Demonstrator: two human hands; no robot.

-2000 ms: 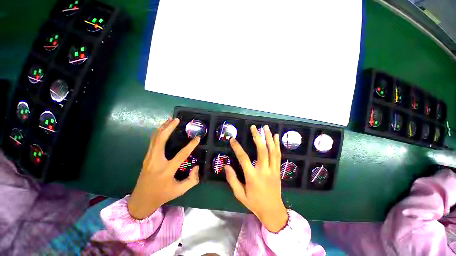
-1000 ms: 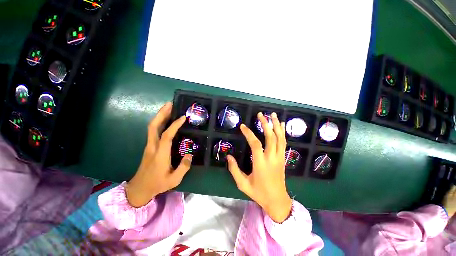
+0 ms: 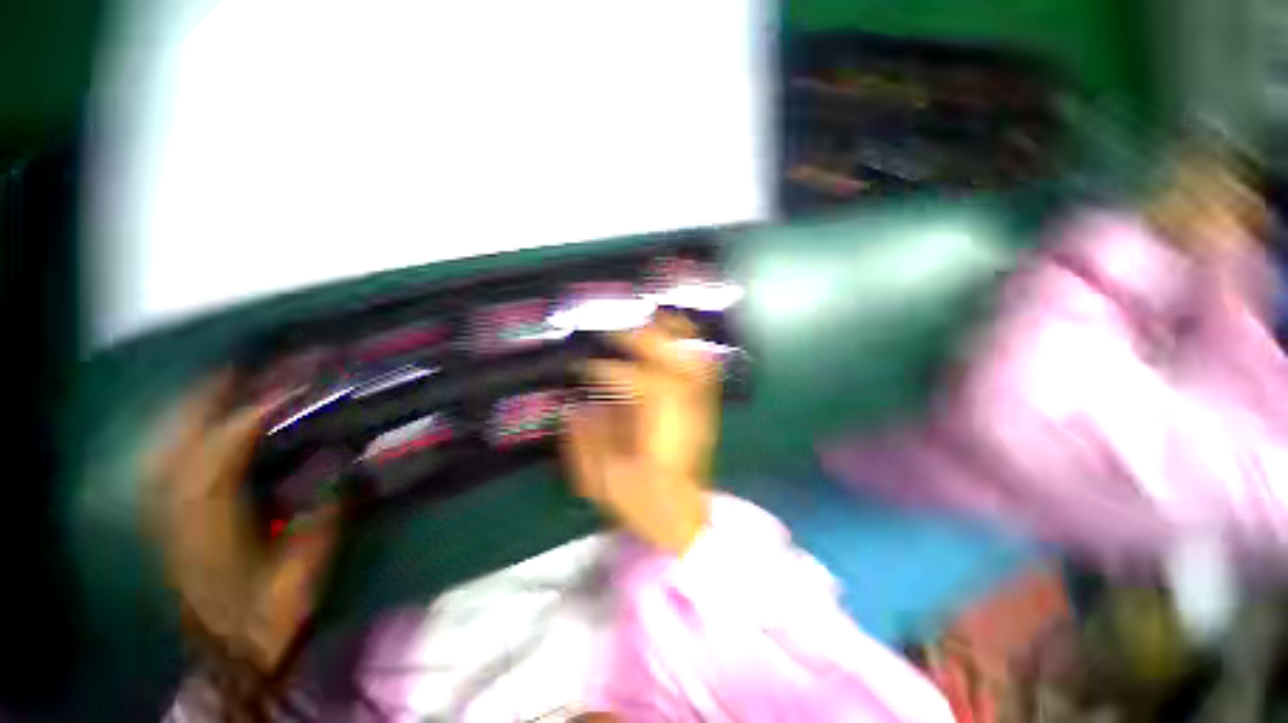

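Observation:
The frame is strongly blurred. The black compartment tray lies in front of me, with round watch heads in its pockets, smeared into white and red streaks. My left hand is at the tray's left end, fingers around its edge. My right hand is over the right part of the tray, near the front row. Whether either hand grips the tray or a watch head cannot be told for the blur.
A large white sheet lies beyond the tray. Another black tray is at the upper right. At the right is a person's pink sleeve with a blurred hand. The green bench top shows between.
The view has swung right and tilted, so the sheet and tray appear farther left. The left-hand tray has left the picture. My right hand now appears over the tray's right part.

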